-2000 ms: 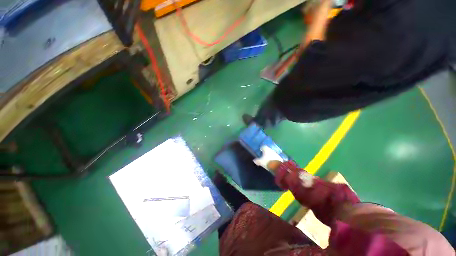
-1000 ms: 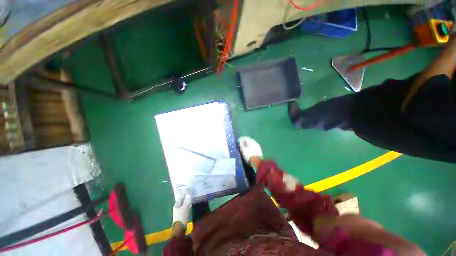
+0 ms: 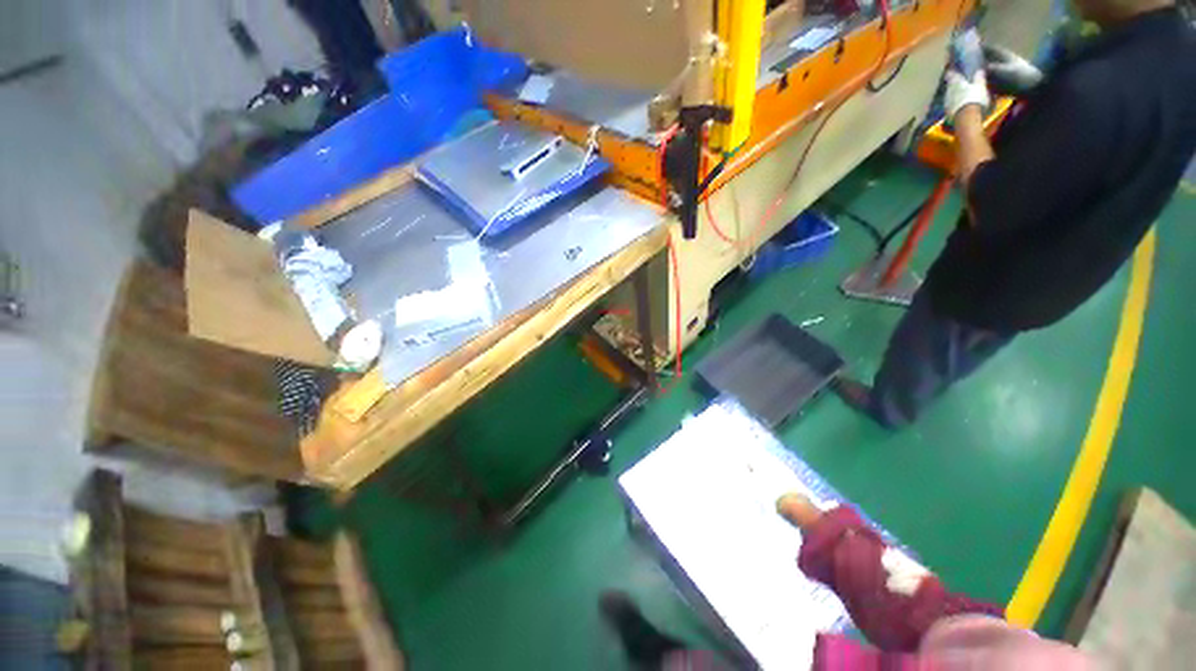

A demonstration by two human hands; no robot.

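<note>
The white-topped board [image 3: 695, 479] with a blue speckled rim lies low in front of me. Its top is overexposed, and the sheet-metal parts on it cannot be made out clearly. My right hand [image 3: 783, 506] reaches over the board from the lower right in a maroon sleeve. Only the yellow-brown cuff shows clearly; the white glove blends into the white top, so its fingers and any hold are hidden. My left hand is not in view.
A metal-topped table [image 3: 544, 269] stands at upper left with pale parts [image 3: 453, 299], a blue-edged plate [image 3: 492, 177], rags and a cardboard flap [image 3: 243, 288]. A dark bin [image 3: 767, 370] is behind the board. A person [image 3: 1036, 197] stands upper right by the orange-railed machine.
The view has swung up and left, bringing the table, machine and person into sight. My left hand has left the picture. My right hand has moved from beside the board to over it.
</note>
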